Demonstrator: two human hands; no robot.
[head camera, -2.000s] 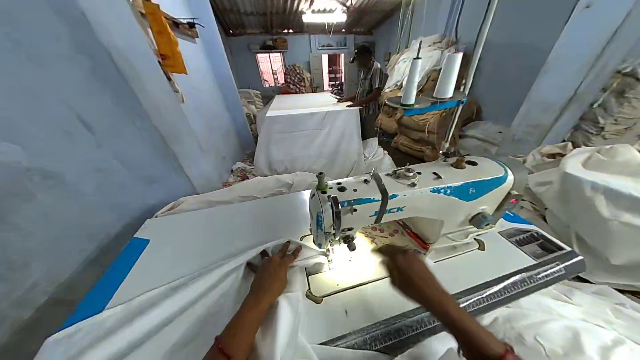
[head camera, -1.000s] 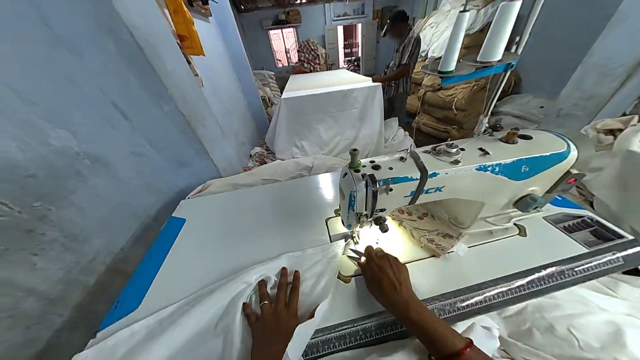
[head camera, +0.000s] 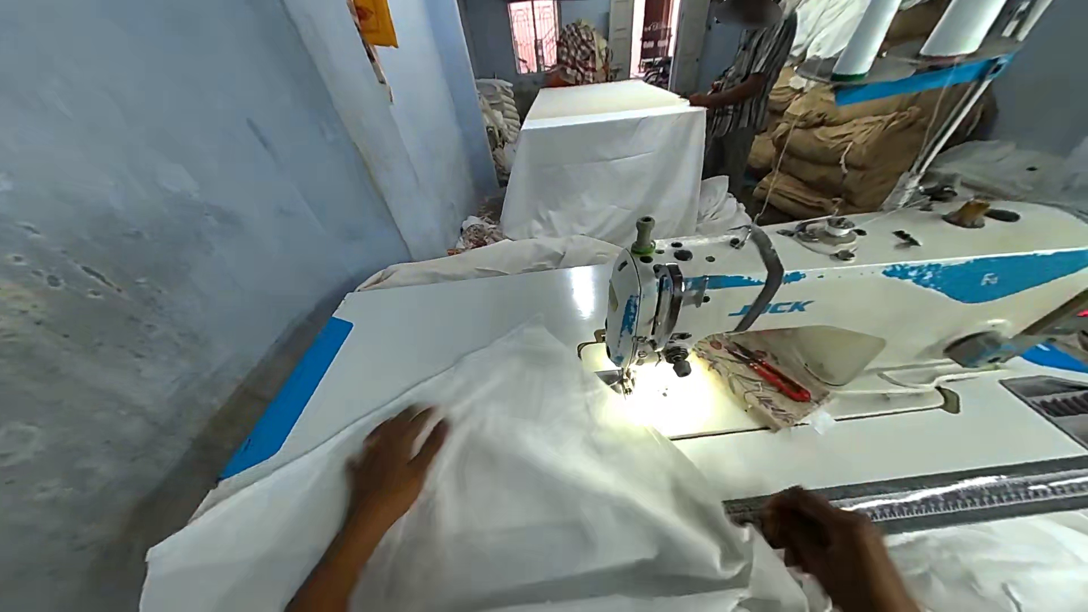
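Observation:
White cloth (head camera: 527, 484) spreads over the left and front of the sewing table (head camera: 476, 314), its upper edge near the lit needle area of a Jack sewing machine (head camera: 722, 289). On the cloth, left of the needle, my left hand (head camera: 395, 467) rests with fingers apart, slightly blurred. My right hand (head camera: 816, 531) is at the cloth's right side by the table's front edge, fingers curled; it appears to pinch a fold, though blur hides the fingertips. Red-handled thread snips or a similar small tool (head camera: 769, 374) lie on a patterned cloth (head camera: 731, 391) under the machine arm.
Two white thread cones (head camera: 867, 38) stand on a rack at the upper right. Beyond the machine is a white-draped table (head camera: 608, 161) with a person (head camera: 748, 76) beside it. Brown sacks (head camera: 850, 144) are stacked behind. A blue wall (head camera: 170, 170) runs along the left.
My right hand has moved from beside the needle to the front edge at the right. The red-handled tool now shows under the arm. The cloth has shifted and lies bunched. The view has come closer.

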